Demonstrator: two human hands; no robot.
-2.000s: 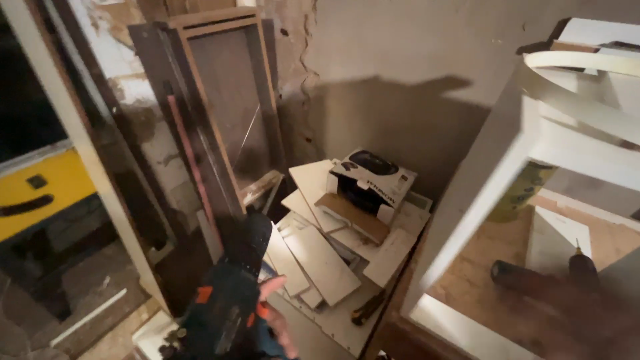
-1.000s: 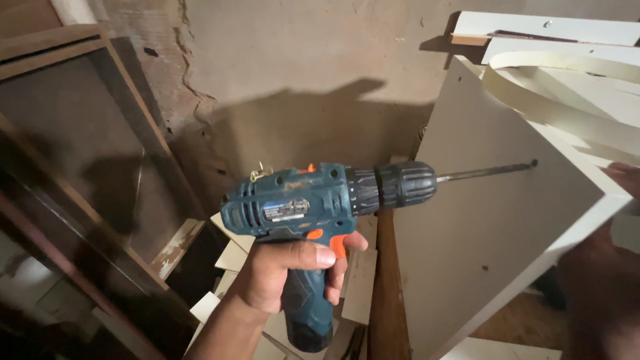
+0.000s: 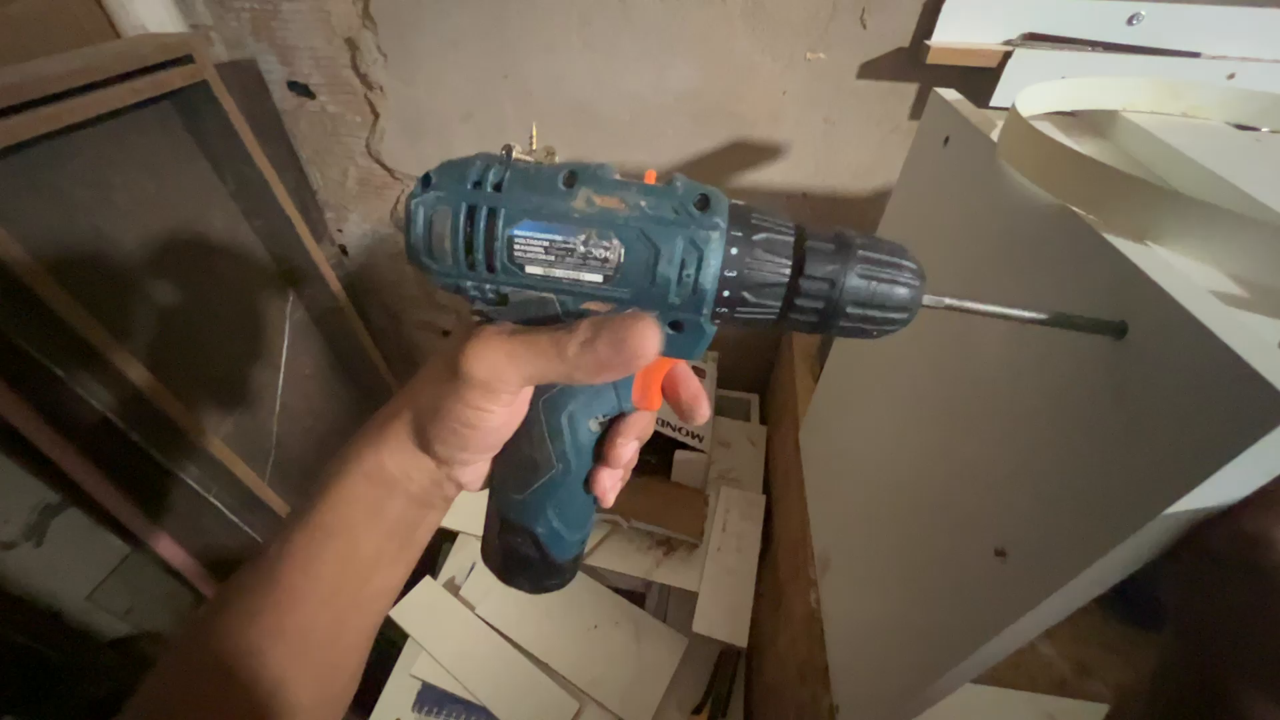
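Observation:
My left hand [image 3: 560, 400] grips the handle of a blue-green cordless drill [image 3: 590, 240], with a finger at its orange trigger. The drill lies level across the view, chuck to the right. A long driver bit [image 3: 1030, 316] runs from the chuck, its dark tip against the side of a white panel cabinet [image 3: 950, 420]. Screws [image 3: 532, 148] stand on top of the drill body. At the lower right edge, a dark, blurred shape [image 3: 1210, 620] is probably my right hand or arm inside the cabinet; its fingers are hidden.
Cut white boards [image 3: 580, 630] and an open carton [image 3: 690, 430] lie below the drill. Framed screens [image 3: 230, 250] lean at the left, by a cracked wall [image 3: 620, 90]. A curled strip of edge banding [image 3: 1050, 130] rests on the cabinet, with more white panels [image 3: 1120, 25] behind.
Two seconds ago the drill was low in the view, away from the cabinet side. It was raised and its bit brought to the panel by one second ago. The view has turned toward the cabinet side.

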